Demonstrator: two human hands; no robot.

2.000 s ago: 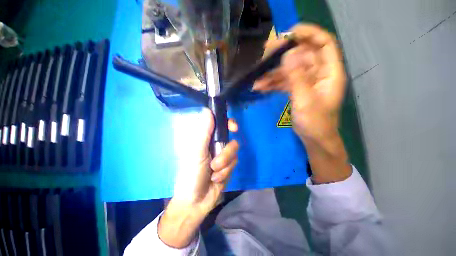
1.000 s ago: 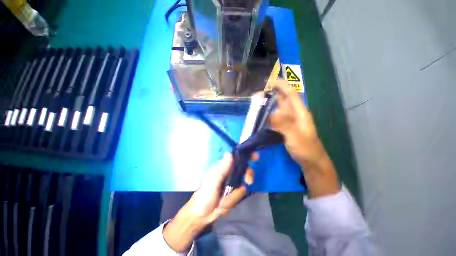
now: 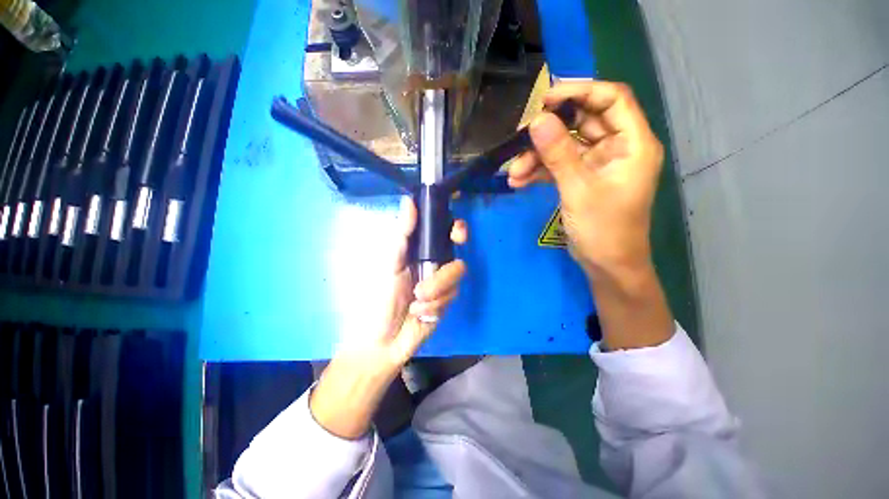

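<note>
A black tripod (image 3: 434, 222) has two legs spread in a Y, one to the upper left and one to the upper right. Its silver centre tube (image 3: 431, 136) points up between the legs, its far end inside the clear guard of the bench machine (image 3: 366, 127). My left hand (image 3: 390, 312) is closed around the black handle below the leg joint; a silver end shows beneath. My right hand (image 3: 599, 166) holds the outer end of the right leg between thumb and fingers. The contact at the tube's far end is hidden by the guard.
The machine stands on a blue table (image 3: 283, 283). At left, a black slotted tray (image 3: 195, 268) holds several sticks with silver ends; another tray (image 3: 161, 419) lies nearer. A yellow warning label (image 3: 555, 232) is by my right wrist. A grey panel (image 3: 780, 244) is on the right.
One second ago the tripod was tilted below the machine with a leg near the tube. Now it is upright in view, its legs spread and its tube in the guard. Both hands have shifted.
</note>
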